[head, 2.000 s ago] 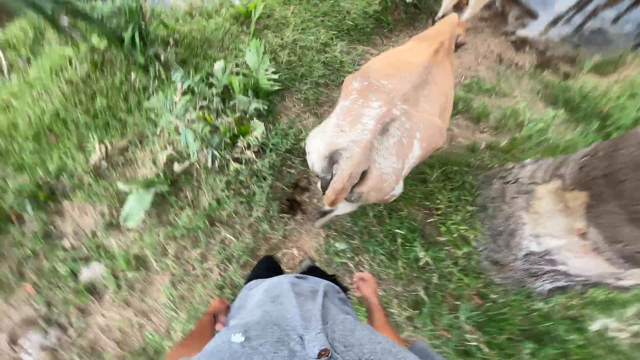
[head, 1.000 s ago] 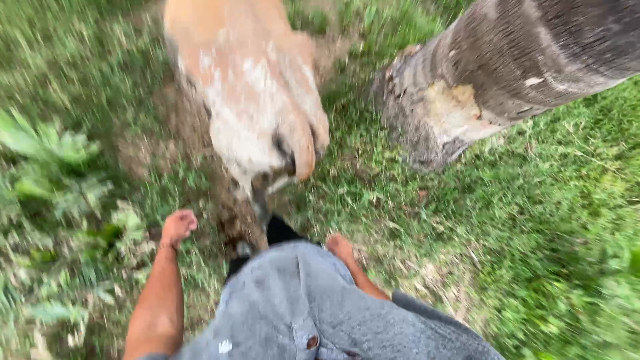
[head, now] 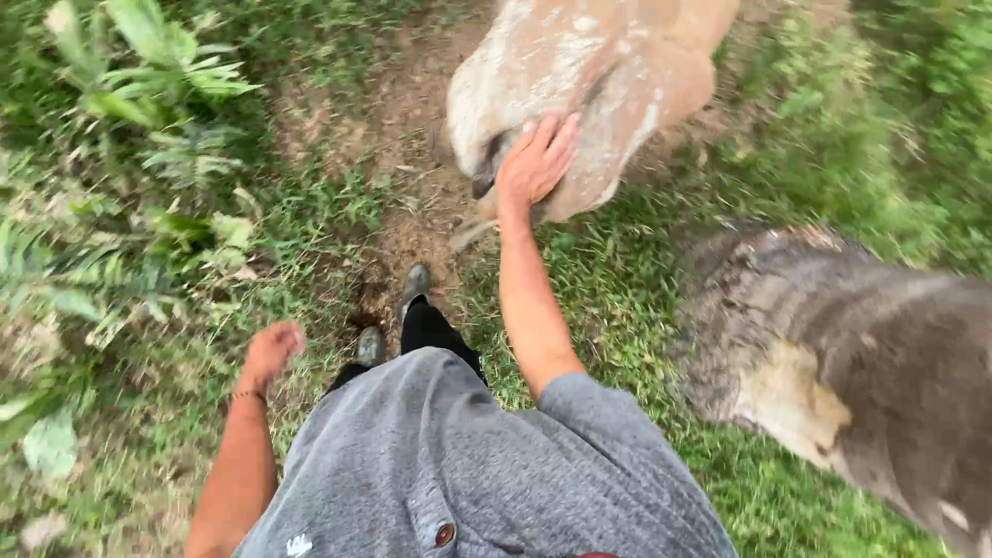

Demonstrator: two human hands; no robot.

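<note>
A tan and white animal, apparently a cow or ox seen from behind, stands at the top centre with its hindquarters (head: 589, 85) toward me. My right hand (head: 539, 159) lies on its rump beside the base of the tail, palm down with fingers extended. At the lower left, my left hand (head: 273, 350) hangs over the grass, blurred, its fingers loosely curled; no object shows in it. A thin dark band circles that wrist. The animal's head is out of view.
A thick tree trunk (head: 891, 364) with a pale bare patch rises at the right. Leafy plants (head: 163, 85) grow at the upper left. Along a worn dirt path (head: 418, 147) my boots (head: 416, 285) stand, with grass (head: 620, 302) on both sides.
My right hand has reached forward from beside my body onto the animal's rump. I am closer to the animal than two seconds ago. The view has shifted.
</note>
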